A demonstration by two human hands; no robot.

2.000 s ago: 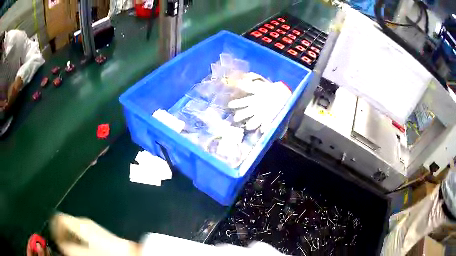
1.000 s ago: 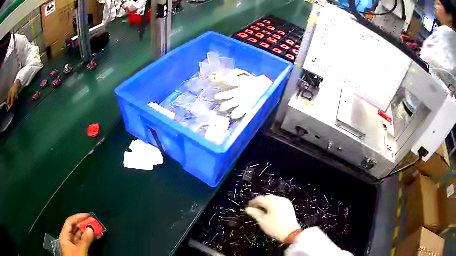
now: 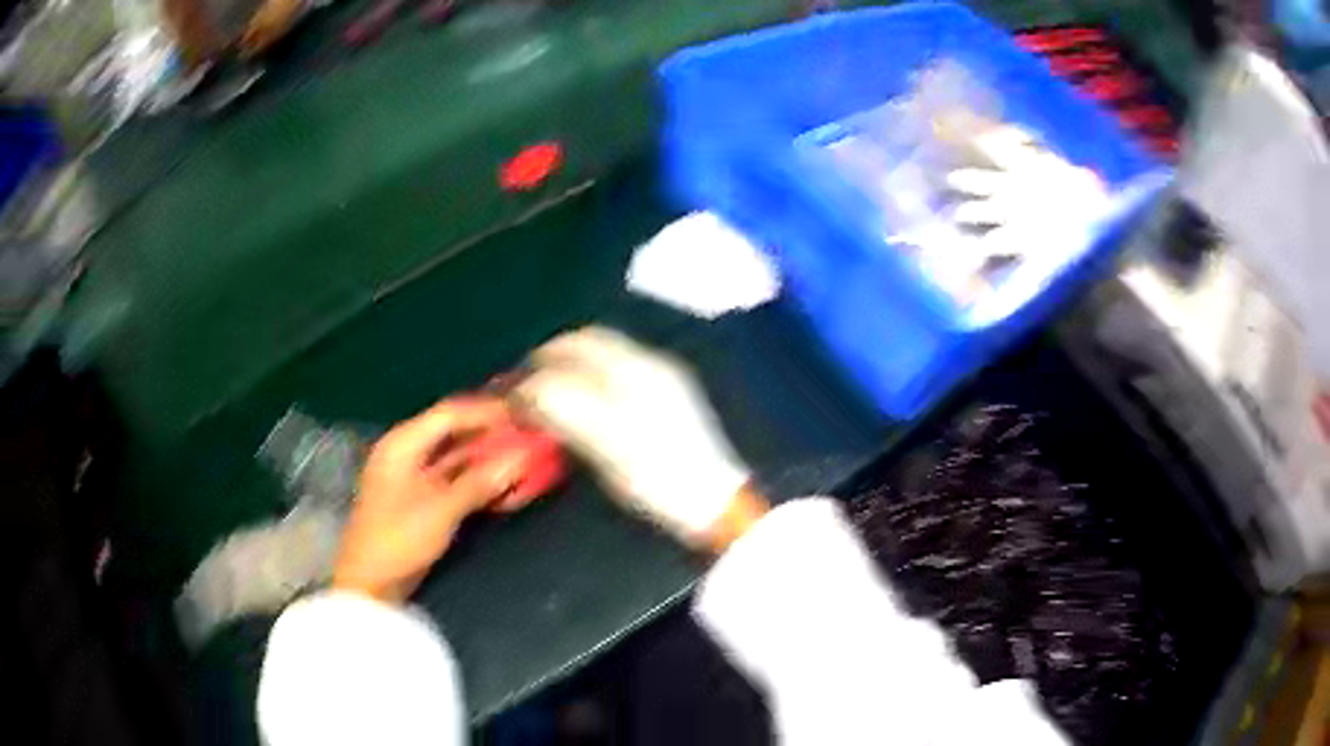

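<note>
The picture is blurred. My bare left hand (image 3: pixel 413 493) holds a red-and-black unit (image 3: pixel 528 464) over the green bench mat. My right hand (image 3: pixel 635 423), in a white glove, is at the upper right edge of the unit with its fingers bent. A small dark thing shows at its fingertips, but I cannot tell whether it is a clip or whether the hand grips it. Clear square panels (image 3: pixel 311 455) lie left of my left hand, with more pale pieces (image 3: pixel 260 571) below them.
A blue bin (image 3: pixel 861 313) with clear film and a white glove stands at the upper right. White slips (image 3: pixel 705 265) lie beside it. Another red unit (image 3: pixel 531 165) lies farther back. The black clip bin (image 3: pixel 1021 539) is at lower right, near a white machine (image 3: pixel 1218 379). A red-filled tray (image 3: pixel 1104 85) is behind.
My right hand has moved from the clip bin to the red unit in my left hand. The view has swung left, so the bin and slips now appear farther right and higher.
</note>
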